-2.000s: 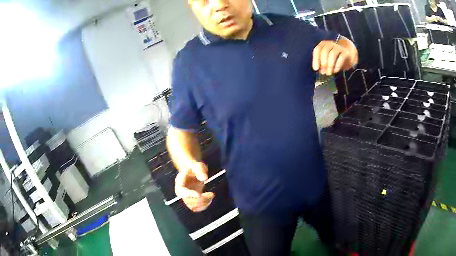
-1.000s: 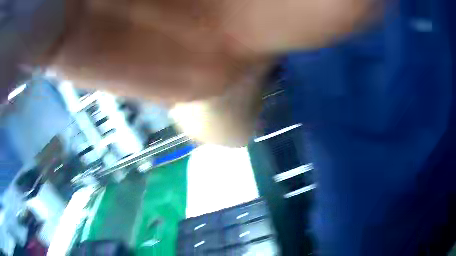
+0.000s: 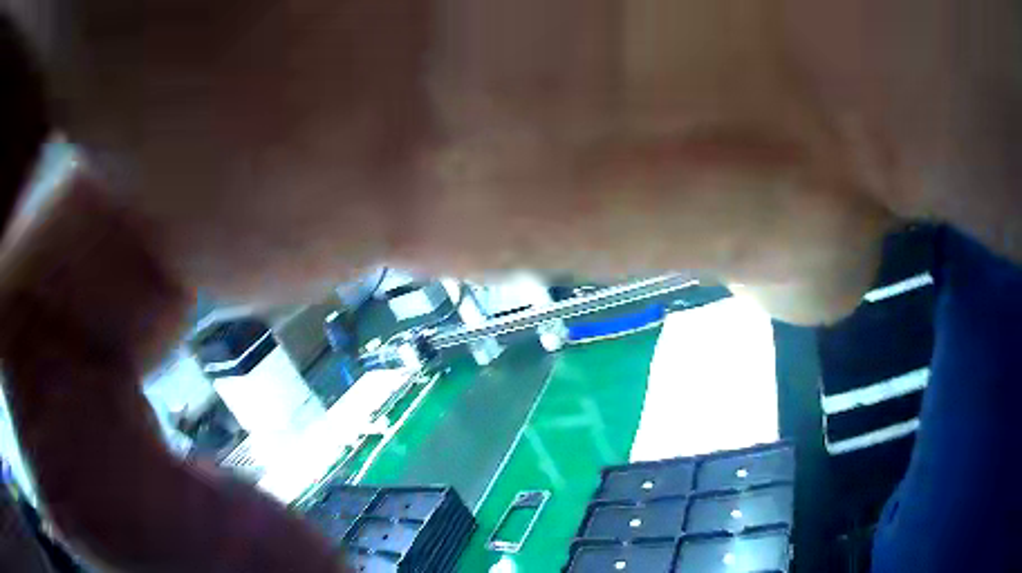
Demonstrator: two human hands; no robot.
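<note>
Neither of my hands can be made out. A large blurred hand, very close to the lens, covers the top and left of the view; it appears to be the other person's. Below it, a black blister tray (image 3: 686, 517) lies at the bottom right of centre, its pockets showing small pale dots. A stack of black trays (image 3: 420, 526) stands at the bottom left of centre. One phone middle frame (image 3: 519, 522) lies between them on the green conveyor belt (image 3: 583, 420).
A white cover sheet (image 3: 712, 375) lies behind the right tray. A metal rail with a blue strip (image 3: 616, 323) crosses behind the belt. More black trays with white edges (image 3: 876, 386) stand at the right, beside a person's blue clothing (image 3: 964, 414).
The view has turned down from the facing person to the belt and trays. The blurred hand has come over the lens and now covers more of the view. The phone middle frame has come into view.
</note>
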